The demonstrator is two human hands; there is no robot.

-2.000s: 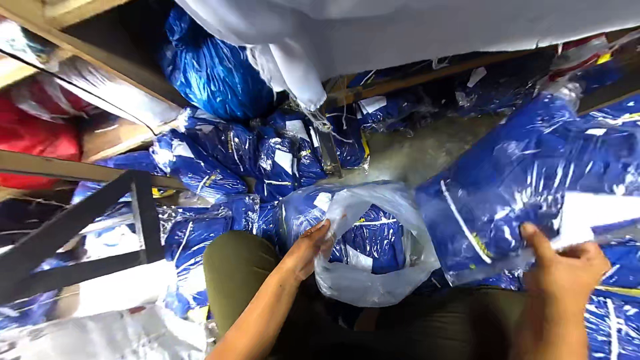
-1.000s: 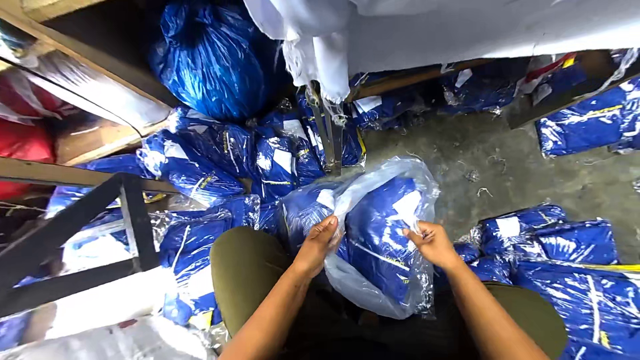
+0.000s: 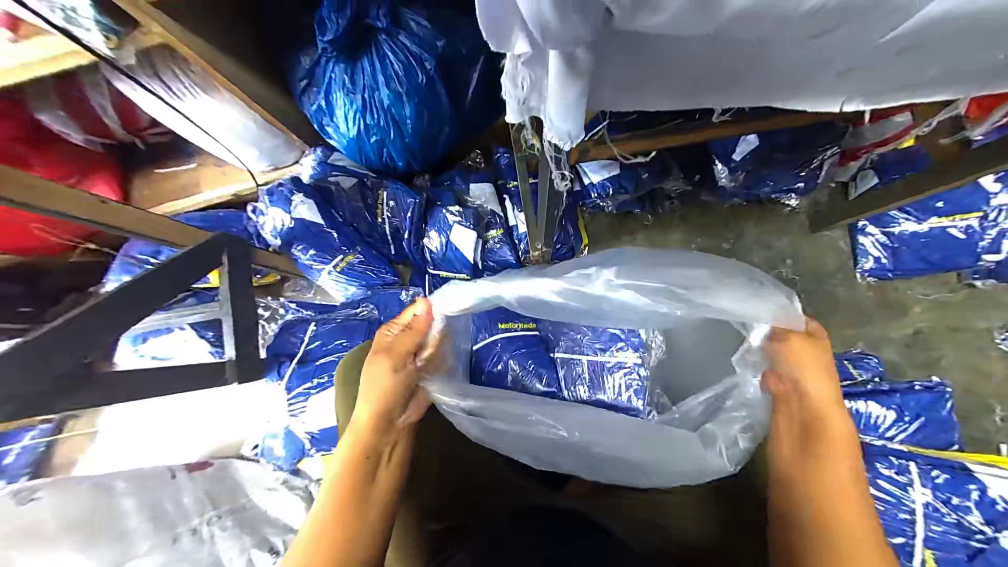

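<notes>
A large translucent plastic bag (image 3: pixel 614 457) is stretched wide at its mouth between both hands. My left hand (image 3: pixel 402 366) grips the left side of its rim, and my right hand (image 3: pixel 795 370) grips the right side. Inside the bag lie folded blue garments in clear plastic packets (image 3: pixel 512 354), side by side, with white piping and some yellow lettering. The lower part of the bag is hidden by its own rim.
Packed blue garments (image 3: pixel 457 236) are heaped beyond the bag, with more (image 3: pixel 913 425) on the floor at right. A tied blue plastic bag (image 3: pixel 386 94), hanging white cloth (image 3: pixel 724 63), wooden shelving (image 3: pixel 906 189) and a black metal frame (image 3: pixel 236 315) surround the space.
The packet my right hand held at the right two seconds ago was at the bag's mouth one second ago. My right hand has let it go and moved to the right side of the rim, and the mouth is spread wider.
</notes>
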